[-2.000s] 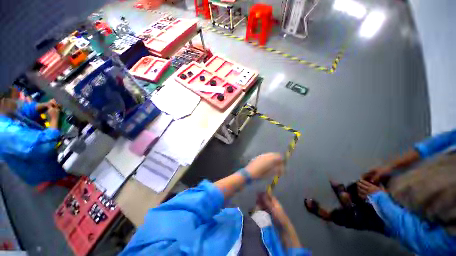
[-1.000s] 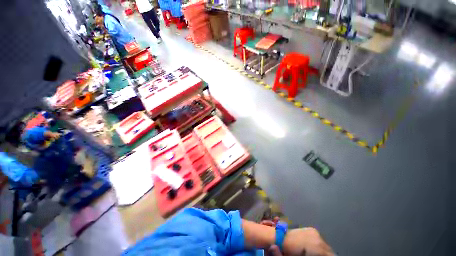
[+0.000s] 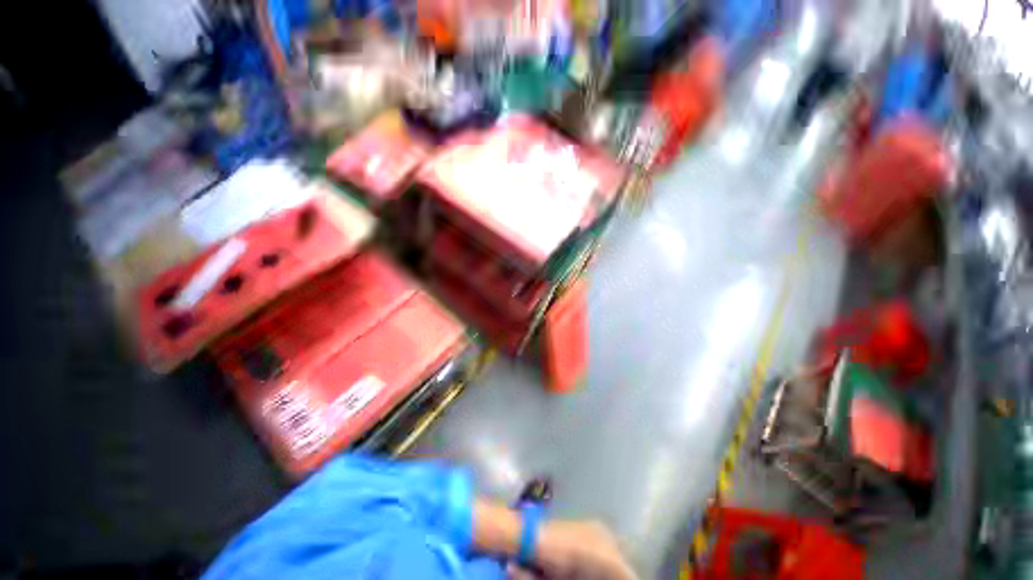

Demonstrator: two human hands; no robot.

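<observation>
My left hand (image 3: 580, 552) is low in the picture, blurred and cut off by the bottom edge. A blue band is on its wrist, below a blue sleeve. Its fingers cannot be made out, nor whether it holds anything. My right hand is not in view. Beyond the left arm, a large red compartment tray (image 3: 374, 334) with white small parts at its front lies at the bench end. A red tray (image 3: 255, 289) with several black round parts and a white strip lies to its left. Neither tray is touched by the visible hand.
Stacked red and white trays (image 3: 515, 187) stand behind. White sheets (image 3: 244, 202) lie at left. The grey floor aisle (image 3: 668, 306) runs right of the benches, along yellow-black tape (image 3: 742, 436). A red stool (image 3: 782, 544) is at the lower right, near a small tray-topped table (image 3: 889, 436).
The view has swung right along the aisle and blurred, so the trays sit further left and a red stool shows at the lower right. The left hand is lower and further left.
</observation>
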